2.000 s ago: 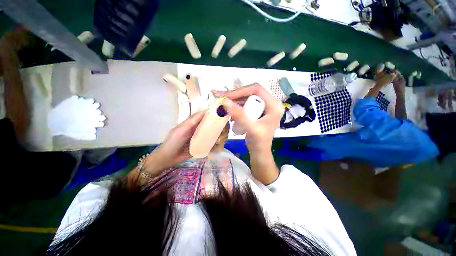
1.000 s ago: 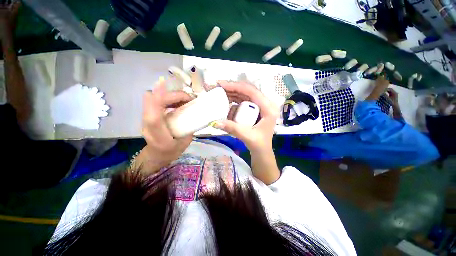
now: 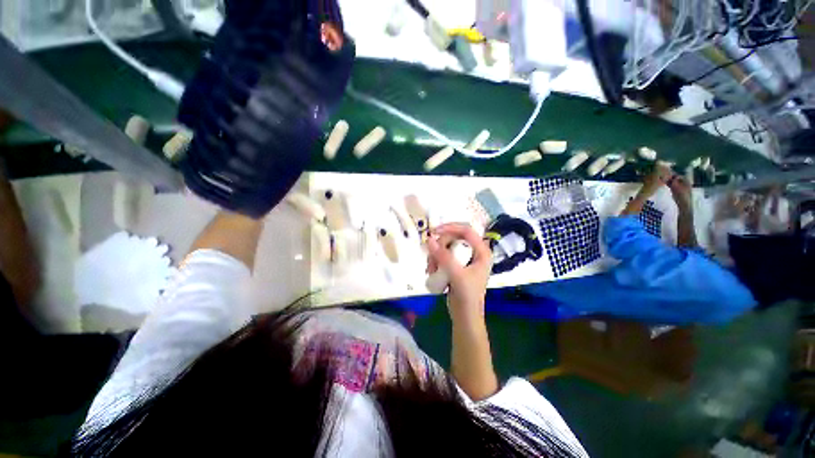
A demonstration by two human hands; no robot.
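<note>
My right hand (image 3: 463, 259) holds a small white rounded unit (image 3: 461, 253) over the white sheet (image 3: 365, 288), with a second cream end showing below the fingers. My left forearm reaches up and forward, and my left hand is hidden behind the dark fan, so its hold cannot be seen. Several cream device bodies (image 3: 387, 246) with dark round spots lie in a loose group on the sheet, left of my right hand.
The dark slatted fan (image 3: 259, 107) hangs close at upper left. Cream units (image 3: 369, 141) lie scattered on the green belt (image 3: 407, 112). A white glove (image 3: 125, 273) lies at left. A black coiled loop (image 3: 516, 243) and checked cloth (image 3: 572, 241) lie right. A blue-sleeved person (image 3: 666, 268) works further right.
My left hand has left the front of my body with the cream body it held and gone forward behind the fan. The view has shifted, showing more beyond the belt. My right hand keeps the white unit.
</note>
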